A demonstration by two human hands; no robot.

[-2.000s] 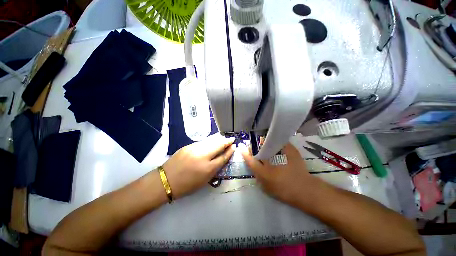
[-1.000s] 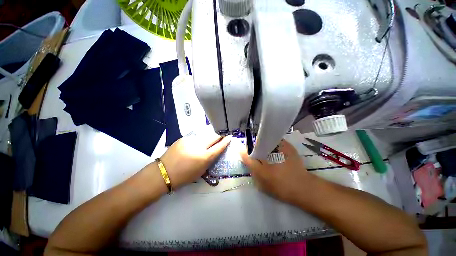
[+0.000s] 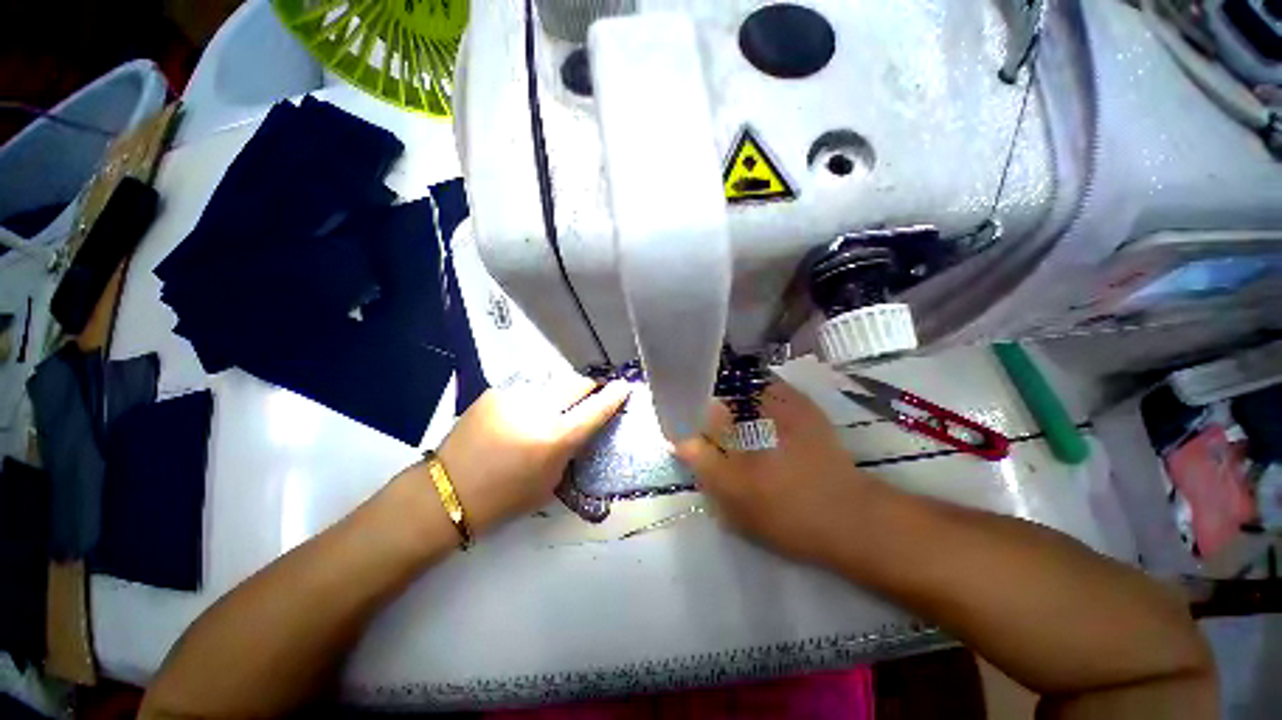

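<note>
The white sewing machine head (image 3: 970, 169) fills the upper right, with its needle area low at the front. My left hand (image 3: 527, 443) lies left of the needle, fingertips beside the bright metal plate (image 3: 629, 457). My right hand (image 3: 766, 464) lies right of it, its fingers partly behind the machine's white front arm and a small ribbed knob. A little dark material shows at the fingertips, but glare and the machine hide whether either hand grips it. Navy fabric pieces (image 3: 295, 267) lie heaped left of the machine.
Red-handled snips (image 3: 956, 425) and a green-handled tool (image 3: 1040, 405) lie right of my right hand. Another dark piece (image 3: 158, 485), a black slab (image 3: 106, 253) and a brown board (image 3: 68, 619) are at far left. A green fan (image 3: 387, 49) stands behind. A measuring strip (image 3: 633, 678) runs along the front edge.
The view has shifted, so the machine head appears further left and a yellow warning label shows. Both hands stay by the needle with little visible movement.
</note>
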